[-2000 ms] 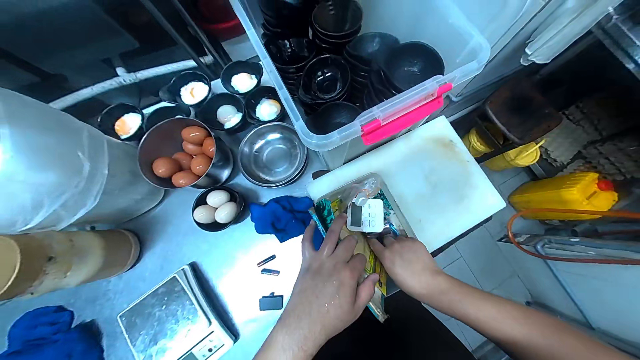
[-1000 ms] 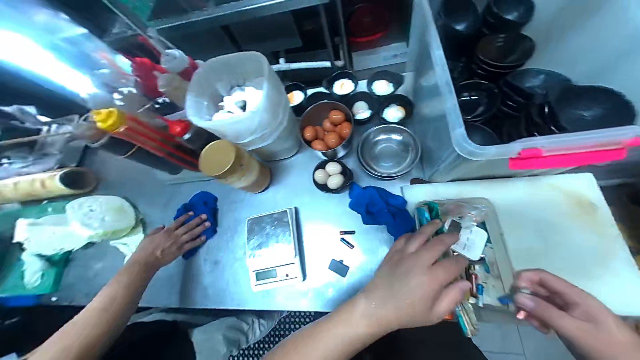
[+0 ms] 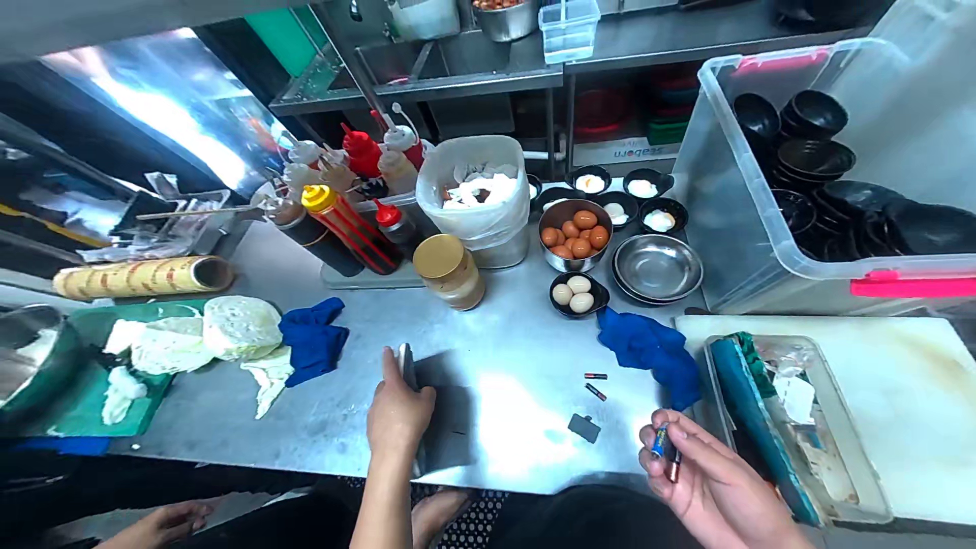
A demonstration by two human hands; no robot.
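Note:
My left hand grips the kitchen scale, which is tilted up on its edge so that only its narrow side shows. In my right hand are small batteries, a blue one at the fingertips and a copper-coloured one lower against the fingers. Two small batteries lie on the steel counter between my hands. Just below them lies a dark battery cover. Right of my right hand, the clear plastic tray holds a teal packet, a white timer-like device and small items.
A blue cloth lies near the tray on a white cutting board. Behind are a bowl of brown eggs, steel dishes and a jar. Another person's hand is at lower left, below the cabbage.
My left hand has left the plastic tray and now grips the scale, which lay flat before. My right hand has moved off the tray with batteries. The other person's hand has left the blue cloth.

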